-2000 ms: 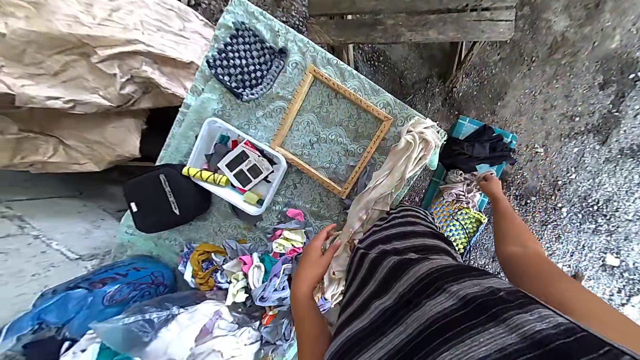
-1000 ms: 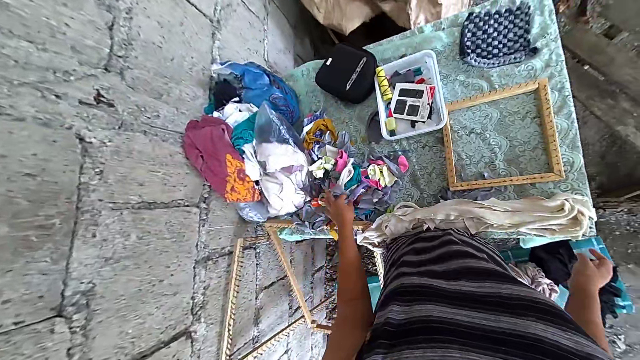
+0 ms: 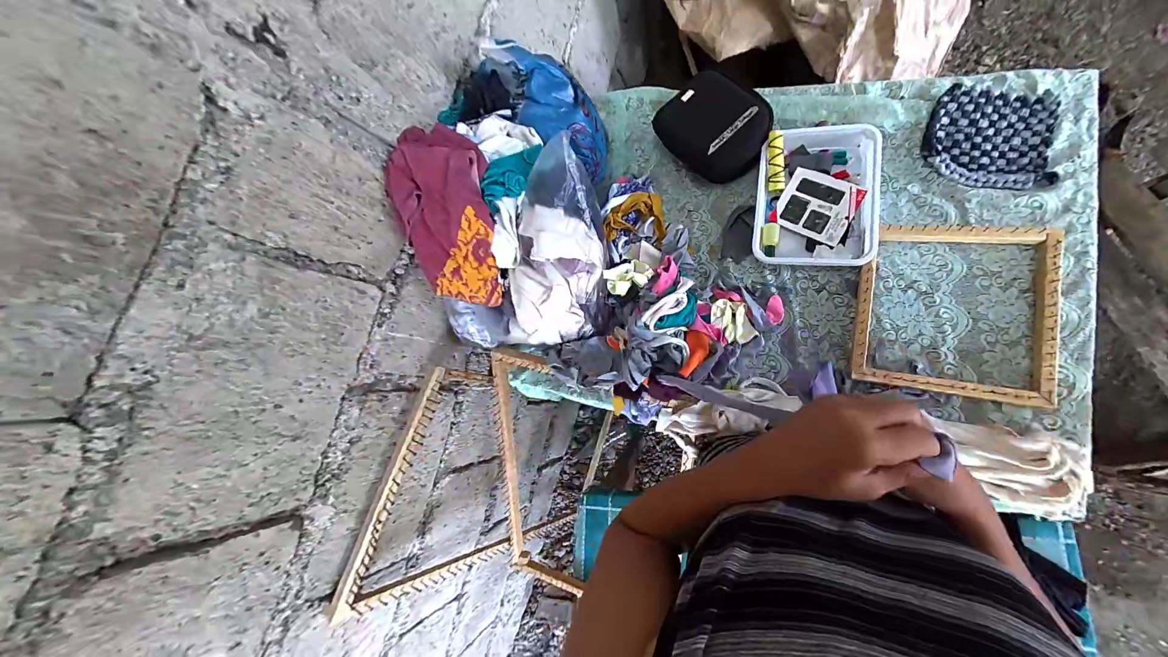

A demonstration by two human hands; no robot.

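Close to my body, near the table's front edge, my left hand (image 3: pixel 853 447) is closed on a grey-lavender fabric strip (image 3: pixel 730 398). One end of the strip shows past its fingers, and the other trails toward a heap of coloured fabric scraps (image 3: pixel 680 319). My right hand (image 3: pixel 926 488) is mostly hidden behind the left one, so its hold cannot be told. A bundle of cream cloth strips (image 3: pixel 1013 456) lies along the edge beside the hands. Farther in, a square wooden frame with pegs (image 3: pixel 1049 319) lies on the lace tablecloth (image 3: pixel 940 301).
A white plastic tray (image 3: pixel 817 261) holds small items beside a black zip case (image 3: pixel 712 128). A woven potholder (image 3: pixel 990 137) lies at the far right. Bags of cloth (image 3: pixel 557 255) sit at the table's left. Wooden peg frames (image 3: pixel 392 502) stand below, near the block wall (image 3: pixel 228 365).
My left hand has moved right from the scrap heap, now with a fabric strip. My right hand has come in from the dark cloth at the right, and the two hands are together.
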